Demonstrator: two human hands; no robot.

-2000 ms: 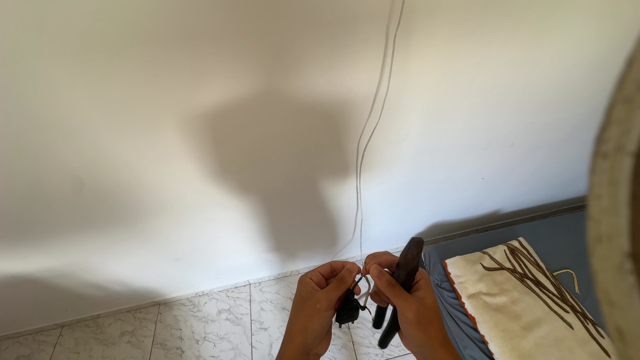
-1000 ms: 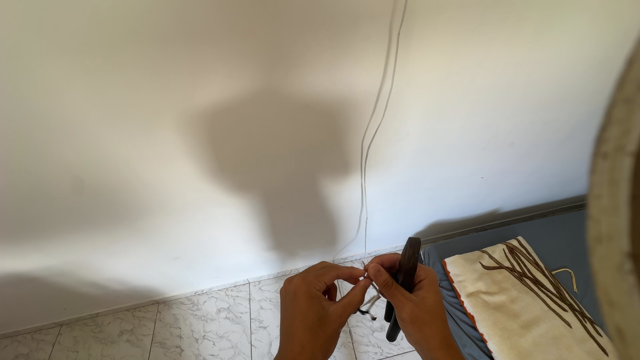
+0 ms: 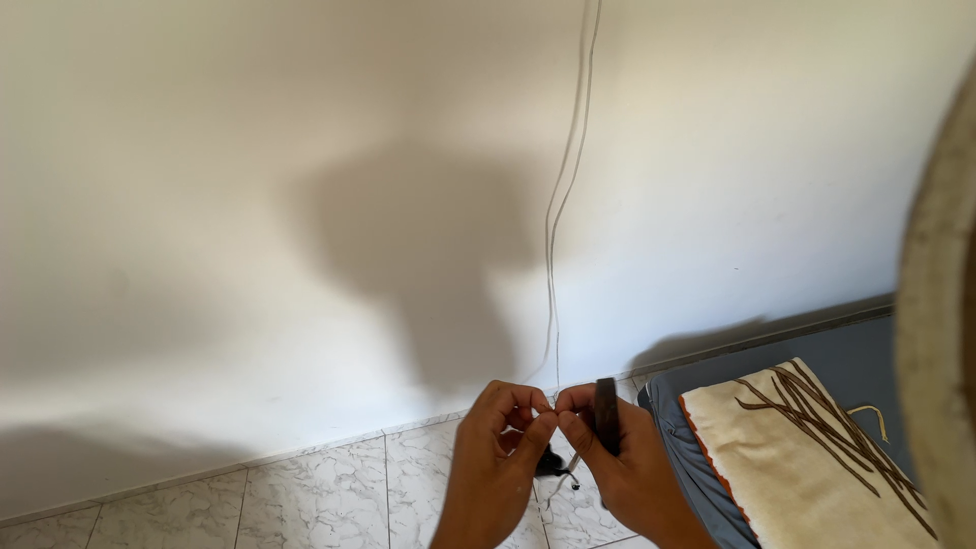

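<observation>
A thin cable [image 3: 586,114] hangs down in front of the white wall to my fingertips. My left hand [image 3: 499,457] pinches the cable's lower end between thumb and forefinger. My right hand [image 3: 610,450] meets it there, thumb and forefinger on the same wire end, and also holds a dark-handled tool [image 3: 606,415] upright against the palm; its kind cannot be told. A black object [image 3: 549,462] with short wire ends hangs below and between my hands, partly hidden by my left hand.
A bed or mattress with a blue-grey sheet [image 3: 846,343] lies at the right, bearing a cream cloth [image 3: 762,450] with brown branch-like pattern. A curved pale rim [image 3: 926,267] stands close at the right edge. Marble-look tiles [image 3: 313,488] cover the floor below the wall [image 3: 229,229].
My fingers have shifted on the wire end, and both fingertips now meet. The black object, in view by my left hand two seconds ago, is now partly hidden behind it.
</observation>
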